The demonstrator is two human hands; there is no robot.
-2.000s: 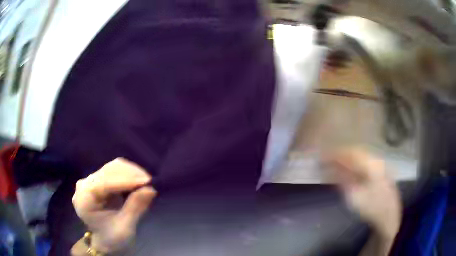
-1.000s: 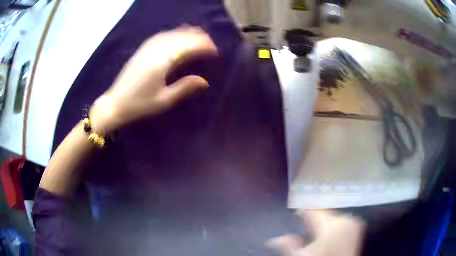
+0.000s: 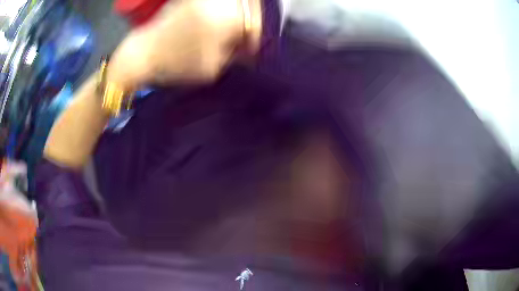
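Note:
The frame is strongly blurred. My left hand [image 3: 188, 45], with a gold bracelet at the wrist, is at the upper left, its fingers curled on the dark purple fabric panel [image 3: 199, 131]. The fabric lies bunched across the middle. A greyish, paler area [image 3: 427, 159] shows on the right; whether it is a pale garment piece or cloth catching light is unclear. A faint reddish-brown blur sits near the centre; I cannot tell if it is my right hand.
A white surface [image 3: 461, 51] is at the upper right. A red object [image 3: 136, 8] is at the top left. Blurred blue things [image 3: 68, 45] and an orange thing [image 3: 17, 227] lie along the left edge. A small pale scrap [image 3: 243, 277] is on the purple cloth at the bottom.
The view has swung left, so the sewing machine and scissors are out of view. My left hand, seen apart over the cloth before, is now curled on bunched fabric. My right hand is no longer clearly visible.

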